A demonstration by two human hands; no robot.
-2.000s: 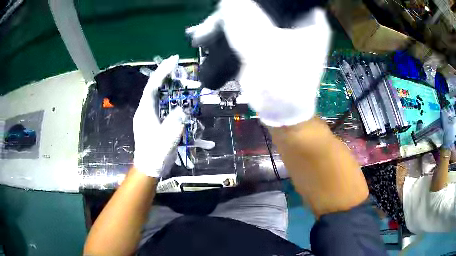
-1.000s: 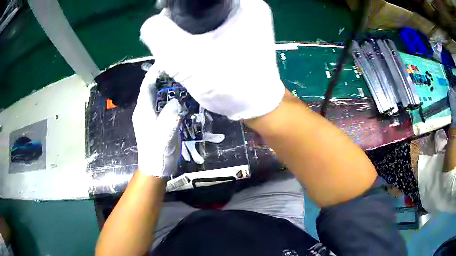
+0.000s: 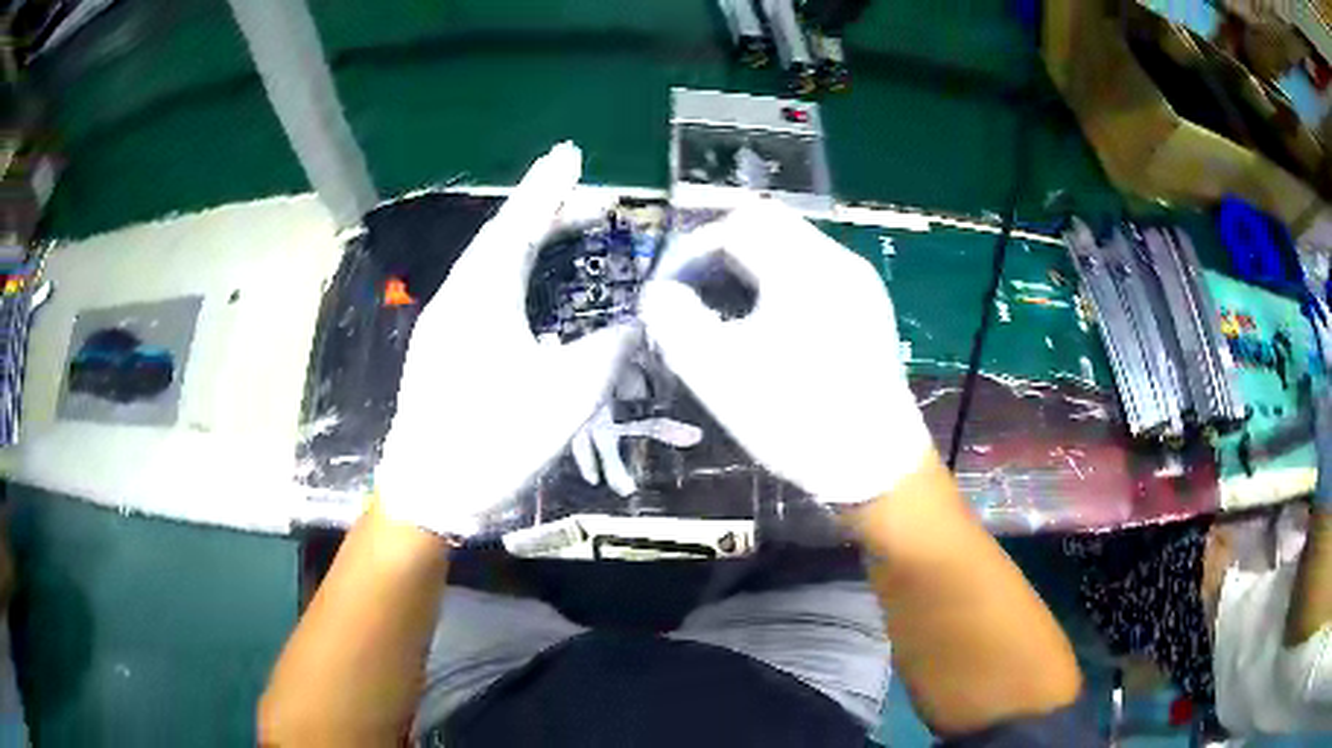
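My left hand (image 3: 490, 365), in a white glove, is around the dark end of a profile unit (image 3: 592, 278), its thumb and fingers on either side. Small dark fittings show at this end; the rest of the unit is hidden. My right hand (image 3: 804, 351), also in a white glove, is just right of the unit's end. Its thumb and index fingertips come together near it; whether they pinch something tiny cannot be told. No screwdriver shows in the right hand.
The screw feeder (image 3: 748, 110) stands behind my right hand. A spare glove (image 3: 636, 446) and a white-and-black holder (image 3: 643, 536) lie near the front edge. Waiting units (image 3: 1161, 329) lie right; more bars (image 3: 789, 37) lie on the belt. A neighbour's sleeve (image 3: 1264, 628) shows far right.
The black screwdriver in my right hand is gone from view. My right hand has come down and right, its fingertips now beside the unit's end. The feeder and belt bars now show.
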